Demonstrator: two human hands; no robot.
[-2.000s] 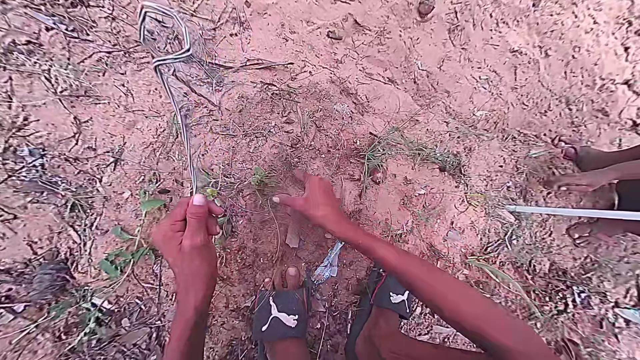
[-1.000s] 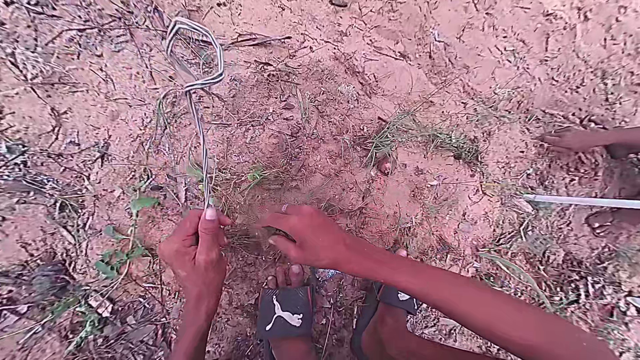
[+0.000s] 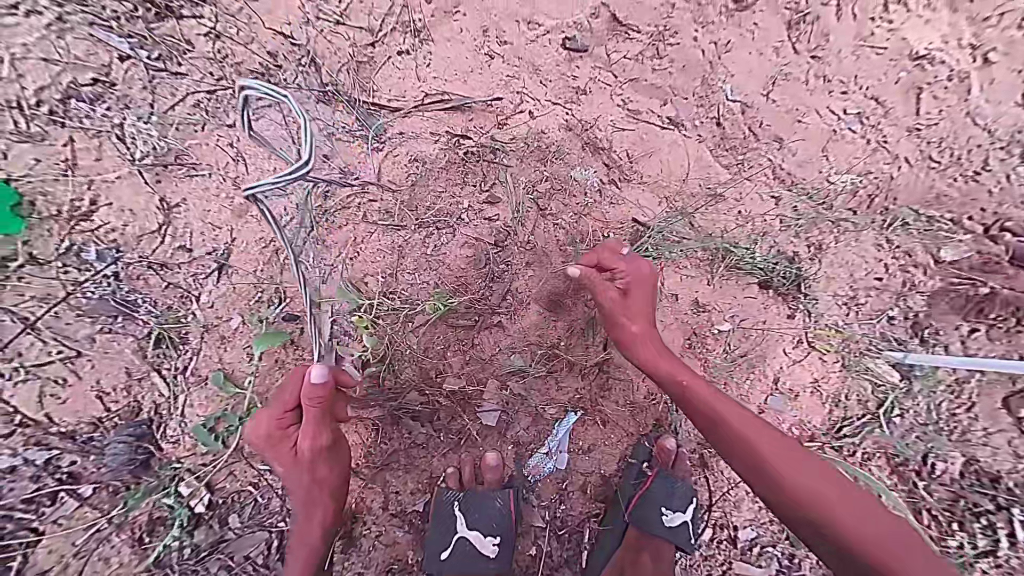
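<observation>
Upright at the lower left, my left hand (image 3: 308, 424) grips the lower end of a bundle of bent metal wire (image 3: 296, 256), thumb on top. The wire rises from the fist and bends into an open, angular loop. My right hand (image 3: 620, 292) is just above the ground right of the middle, with fingers curled and thumb near the index finger. Whether anything thin is between those fingertips cannot be made out. Beside it lies a tuft of green grass (image 3: 680, 236). Small leafy weeds (image 3: 440, 304) grow between the hands.
My feet in dark slide sandals (image 3: 472, 532) are at the bottom, with a torn shiny wrapper (image 3: 552, 452) between them. A pale flat strip (image 3: 956, 362) enters from the right. Dry twigs, a dark stone (image 3: 574, 42) and a green object (image 3: 11, 208) lie around.
My right hand has moved away from my left hand, toward the grass tuft on the right. The other person's hand at the right is no longer visible. My left hand still holds the wire.
</observation>
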